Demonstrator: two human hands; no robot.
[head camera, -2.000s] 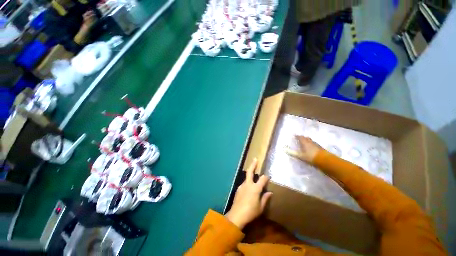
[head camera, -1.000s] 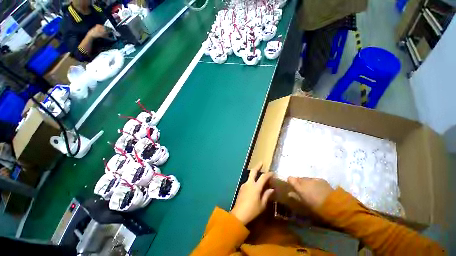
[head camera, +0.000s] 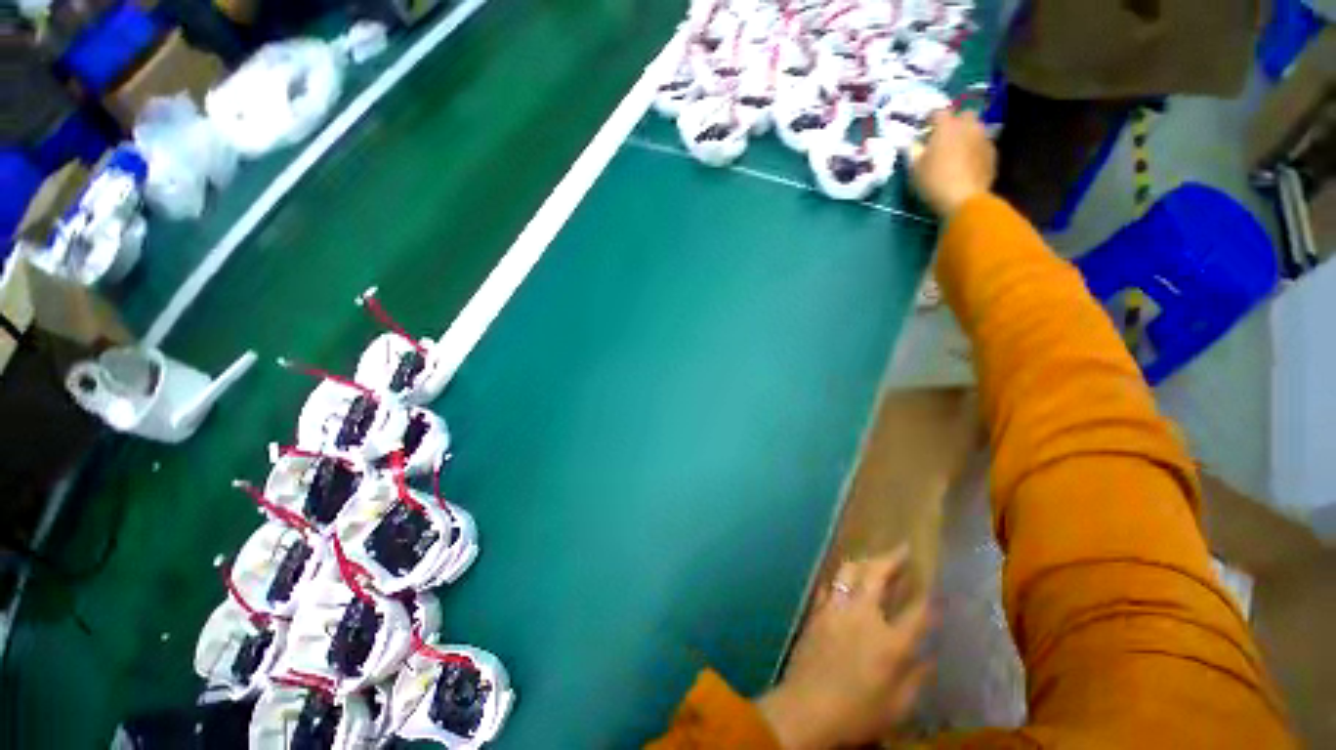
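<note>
My right hand (head camera: 955, 158) reaches out to the far group of white housings with wired units (head camera: 791, 73) and touches or grips the nearest right one; its fingertips are partly hidden, so the hold is unclear. My left hand (head camera: 865, 645) is blurred at the bench edge, over the near flap of the cardboard carton (head camera: 916, 462); I cannot tell if it grips the flap. A second cluster of white housings with dark insides and red leads (head camera: 352, 630) is stacked on the near left of the green bench (head camera: 659, 366).
A white tube-like part (head camera: 147, 396) lies on the left. Clear bags (head camera: 271, 100) and blue bins (head camera: 110, 44) are beyond the bench's white line. A blue stool (head camera: 1194, 264) and a standing person's dark-clothed legs (head camera: 1062, 161) are at the right.
My right hand has left the carton and stretched forward to the far housings. My left hand has shifted along the carton's near edge. The view has turned, and the carton is now largely covered by my arm.
</note>
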